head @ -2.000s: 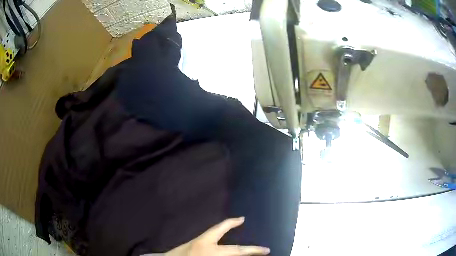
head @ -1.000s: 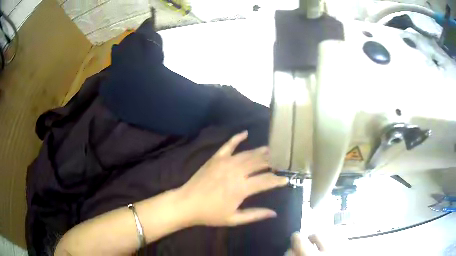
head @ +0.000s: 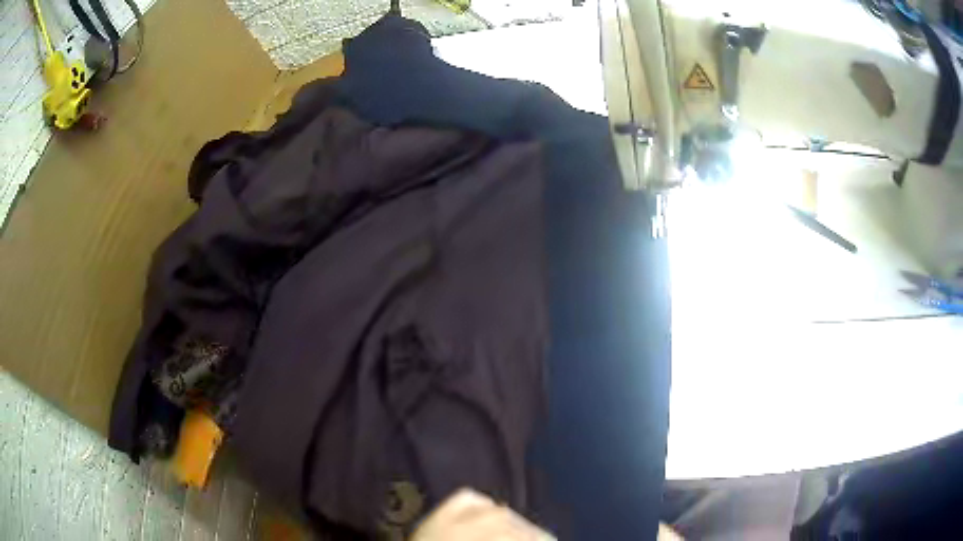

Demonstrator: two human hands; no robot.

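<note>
The plum-brown garment body [head: 422,243] lies in soft folds on the table's left part. A navy-black panel [head: 607,306] runs along its right side up to the needle area. The presser foot [head: 659,217] sits at the panel's right edge, under the cream-white sewing machine head [head: 781,90]. My left hand [head: 480,518] is cut off by the bottom edge, on the garment; its fingers are not clear. A small bit of my right hand [head: 667,533] shows at the bottom edge, beside the panel. Patterned trim [head: 195,370] shows at the garment's lower left.
A brown cardboard guard [head: 95,254] stands at left, with a yellow plug [head: 69,93] and cables above it. An orange item [head: 197,449] shows under the cloth. A thin dark tool [head: 824,228] and blue-handled snips [head: 929,293] lie right of the needle.
My left hand has moved from the cloth near the needle down to the bottom edge. The view has shifted, showing more of the garment's lower part. My right hand is now almost out of view.
</note>
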